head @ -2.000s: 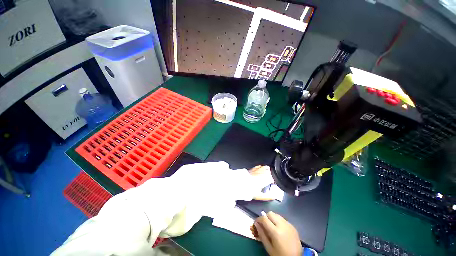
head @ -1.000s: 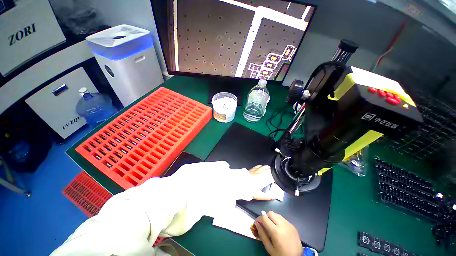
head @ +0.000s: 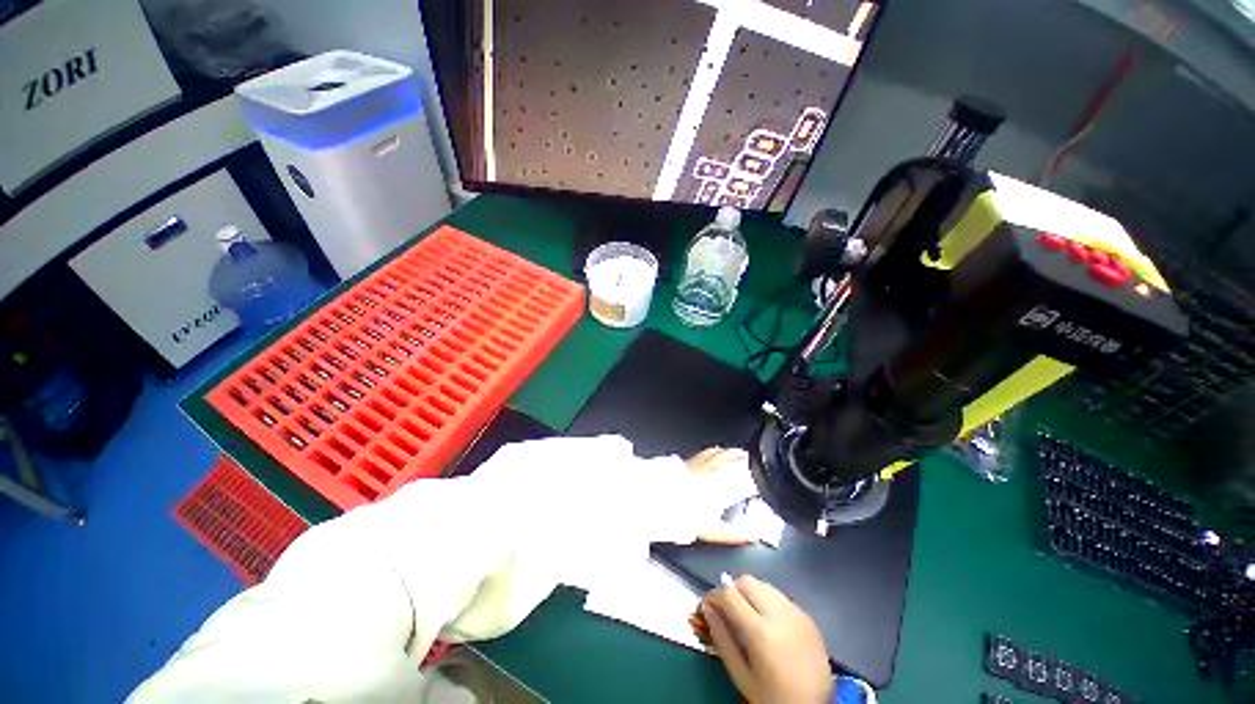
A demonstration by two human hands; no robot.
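Note:
My left hand is at the end of the white sleeve, at the left side of the microscope's lens ring. Its fingers are around a small white piece in bright light; anything smaller there is hidden. My right hand is nearer me, at the front of the black work plate, closed on a thin white-tipped tool. A small orange-brown thing shows at its left side, too unclear to name. A white paper sheet lies at the plate's front edge. The monitor shows a magnified view.
A red slotted tray, partly filled with dark pieces, stands at the left. A white-filled tub and clear bottle stand behind the plate. Dark module rows lie at the right. A lower red tray shows below the table edge.
The whole view has shifted slightly, with the tray and bottle a little higher in the picture. Both hands hold nearly the same places. The magnified picture looks unchanged.

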